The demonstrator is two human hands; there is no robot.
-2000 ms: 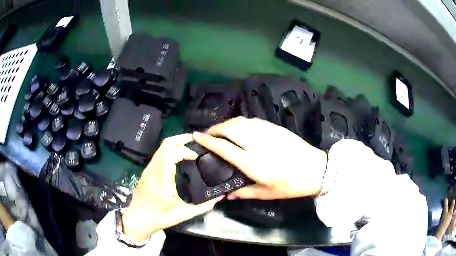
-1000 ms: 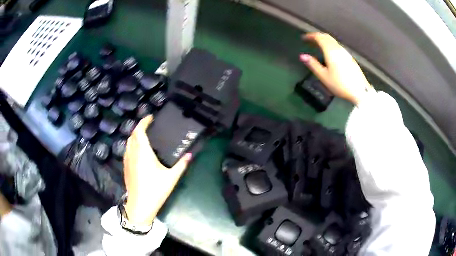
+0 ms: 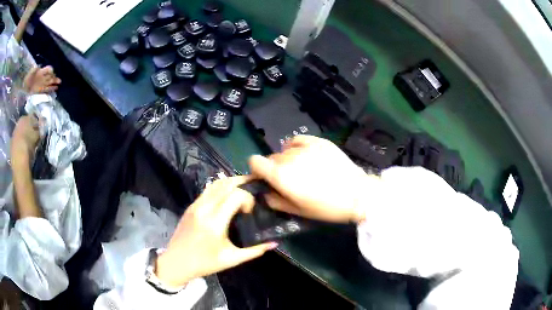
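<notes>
My left hand (image 3: 203,233) holds a black insert (image 3: 266,225) by its left side near the bench edge, its row of white icons facing up. My right hand (image 3: 315,181) lies over the top of the same insert, fingers bent onto it; its opening is mostly hidden under the fingers. Loose black devices (image 3: 206,91) lie in a cluster at the upper left, some with printed labels up. A stack of plain-backed inserts (image 3: 281,121) lies just beyond my right hand.
More inserts (image 3: 339,72) are stacked by the metal post (image 3: 308,27). Other inserts (image 3: 378,145) lie to the right. Open black boxes (image 3: 422,85) stand along the far side. A black plastic bag (image 3: 175,148) hangs over the bench edge. A neighbour's hands (image 3: 41,79) hold clear plastic at far left.
My right hand has come back from the far box and both hands now hold one insert. My left hand has left the plain-backed stack. The view has shifted toward the left.
</notes>
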